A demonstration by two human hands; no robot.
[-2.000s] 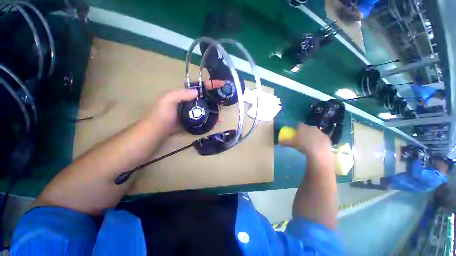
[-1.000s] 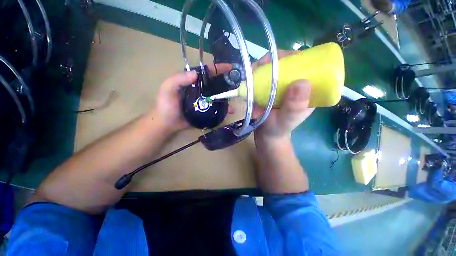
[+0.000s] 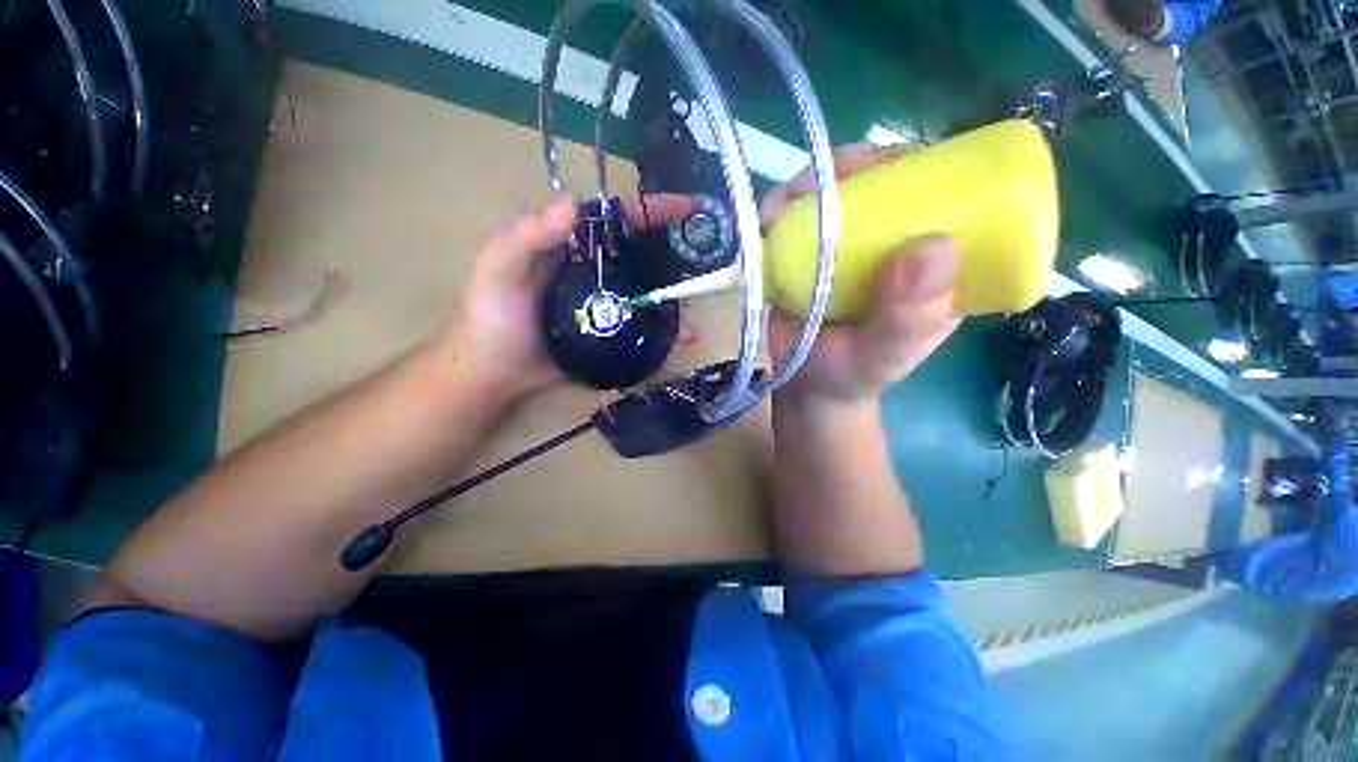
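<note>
My left hand (image 3: 514, 298) holds a black headset by one round earcup (image 3: 611, 340), which has a pale fitting at its centre. The twin silver hoops (image 3: 724, 134) arch up and right from the earcup, in front of the bottle. My right hand (image 3: 861, 320) grips a yellow glue bottle (image 3: 938, 223) lying almost level. Its thin pale nozzle with a green tip points left, its tip at or just right of the fitting; contact cannot be told. The other earcup piece (image 3: 666, 412) hangs below, with the black boom microphone (image 3: 462, 499) reaching down-left over my left forearm.
The work is over a tan board (image 3: 387, 194) on a green bench. Stacked headsets with silver hoops (image 3: 75, 179) stand at left. Another headset (image 3: 1062, 372) and a pale yellow block (image 3: 1084, 496) are at right. More headsets and people's blue sleeves (image 3: 1293, 558) show along the line.
My right hand has brought the yellow bottle from the right to the held earcup. Since one second ago the bottle has shifted slightly right, its tip drawing back from the fitting's centre.
</note>
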